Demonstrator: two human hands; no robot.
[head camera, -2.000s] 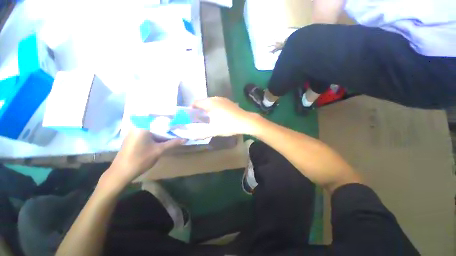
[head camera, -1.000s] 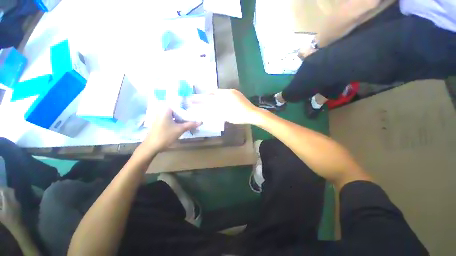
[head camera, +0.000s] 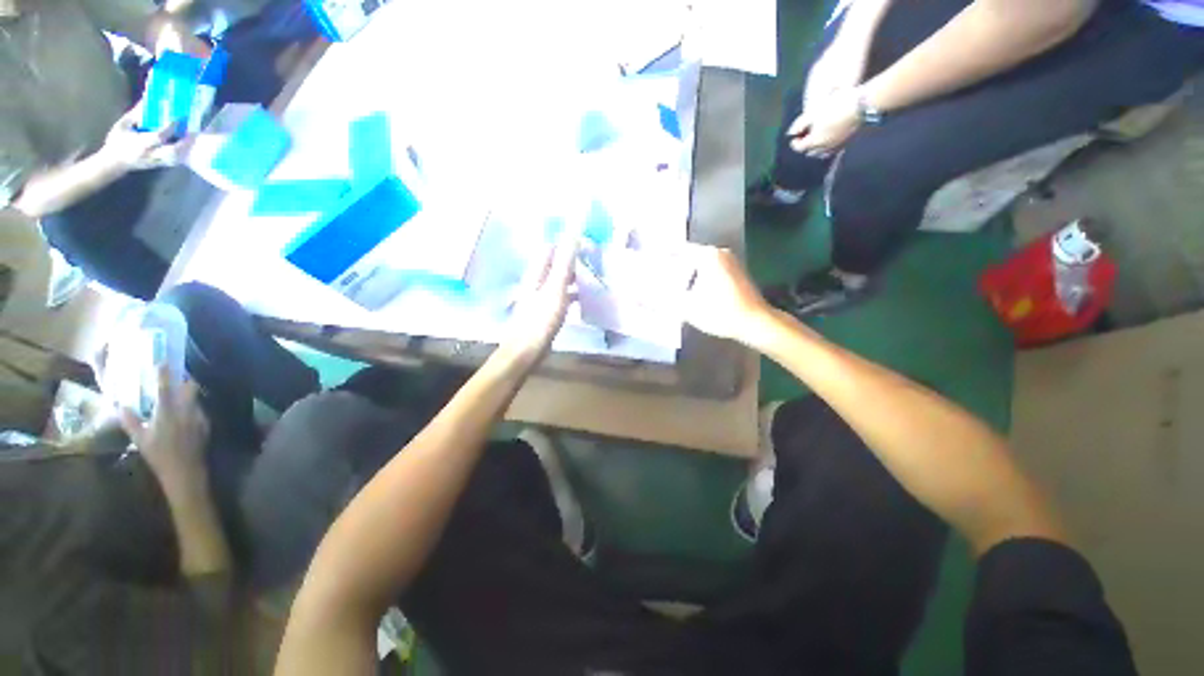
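Observation:
A white box or card piece (head camera: 623, 291) stands between my hands at the near right corner of the white table (head camera: 462, 79); glare hides its outline. My left hand (head camera: 545, 297) is upright against its left side, fingers pointing away. My right hand (head camera: 720, 293) is at its right side, fingers bent toward it; whether it grips is washed out. Small light blue patches show just behind the hands. A blue-and-white retail box (head camera: 354, 231) lies open on the table to the left.
Another blue box (head camera: 251, 148) is at the left table edge. A neighbour at far left holds a blue box (head camera: 172, 90); a person nearer left holds a clear-wrapped item (head camera: 143, 359). A seated person's hands (head camera: 829, 119) are at upper right. A red bag (head camera: 1052, 284) and cardboard (head camera: 1116, 462) lie right.
The view has swung left, so the table sits further right and the neighbours at left show. My hands have moved apart, my left hand now flat and upright beside the white piece.

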